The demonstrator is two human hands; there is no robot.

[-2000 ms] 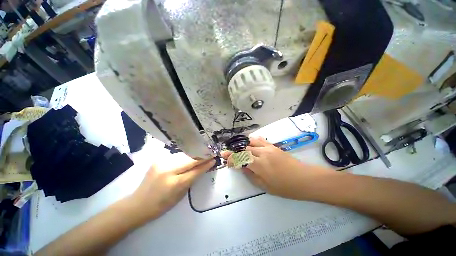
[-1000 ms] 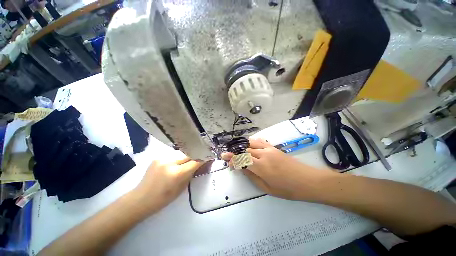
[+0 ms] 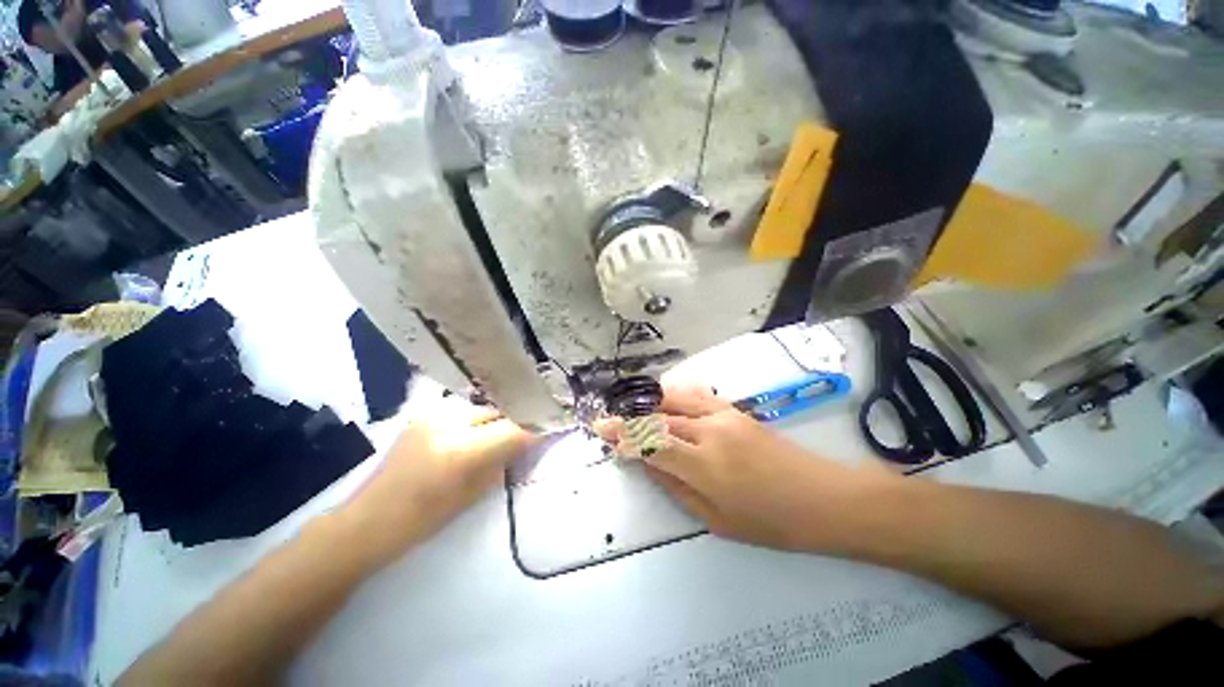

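Observation:
The off-white sewing machine head (image 3: 403, 228) stands over the pale needle plate (image 3: 577, 517). My left hand (image 3: 443, 463) lies left of the needle area, its fingertips near the presser foot in bright glare. Whether it holds a fabric piece cannot be made out. My right hand (image 3: 718, 463) lies right of the needle, its fingertips at the small beige-yellow block (image 3: 644, 435) beside the foot. The presser foot, needle and any fabric under them are hidden or too blurred to tell. A fanned stack of black cut pieces (image 3: 222, 423) lies at the left.
Light blue snips (image 3: 799, 396), black shears (image 3: 920, 403) and a thin metal tool (image 3: 987, 396) lie right of the needle. A single dark piece (image 3: 381, 365) lies behind my left hand. A printed ruler (image 3: 805, 642) runs along the front edge. A person (image 3: 54, 61) is at the far upper left.
The view has shifted, showing more of the machine top. My left hand has drawn slightly left from the needle, and the dark piece at its fingertips no longer shows clearly. My right hand stays by the block.

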